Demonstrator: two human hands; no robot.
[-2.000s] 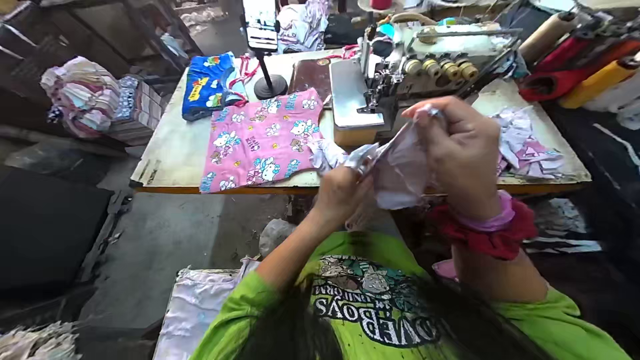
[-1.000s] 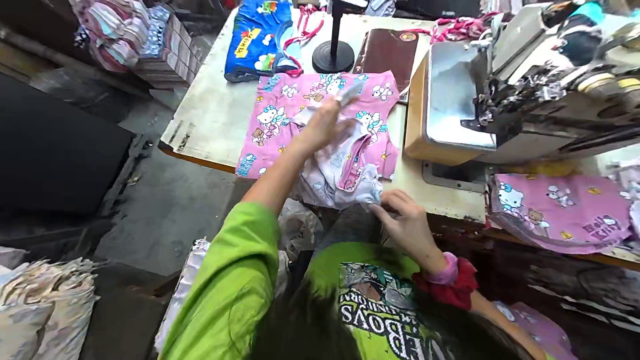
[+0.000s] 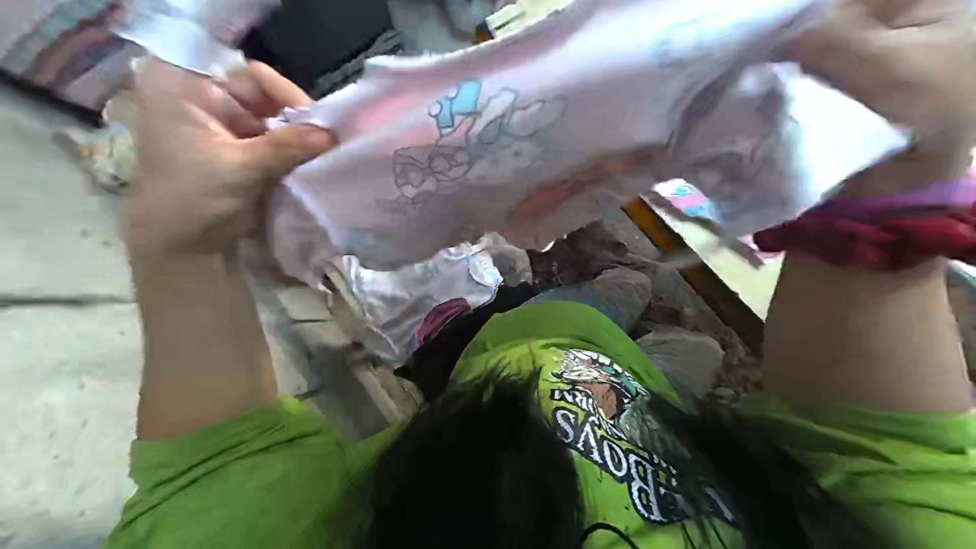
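Observation:
A thin pink printed cloth piece (image 3: 488, 145) is stretched between my two hands, high in the view, its cartoon print showing faintly. My left hand (image 3: 213, 145) pinches its left end between thumb and fingers. At the upper right my right hand (image 3: 892, 69), blurred and partly cut off by the frame edge, grips the other end. A dark red band and a purple one circle the right wrist. Below the held cloth, another pale printed fabric (image 3: 419, 290) with a dark pink patch lies near my lap.
The edge of the worktable (image 3: 717, 282) runs diagonally at the right, partly behind the cloth. Pale concrete floor (image 3: 61, 343) spans the left. More printed fabric (image 3: 69, 46) lies at the upper left, beside a dark panel (image 3: 320, 34).
The view has swung far to the left, away from the sewing machine. My hands, low over the table a second ago, are now raised and apart with the cloth spread between them.

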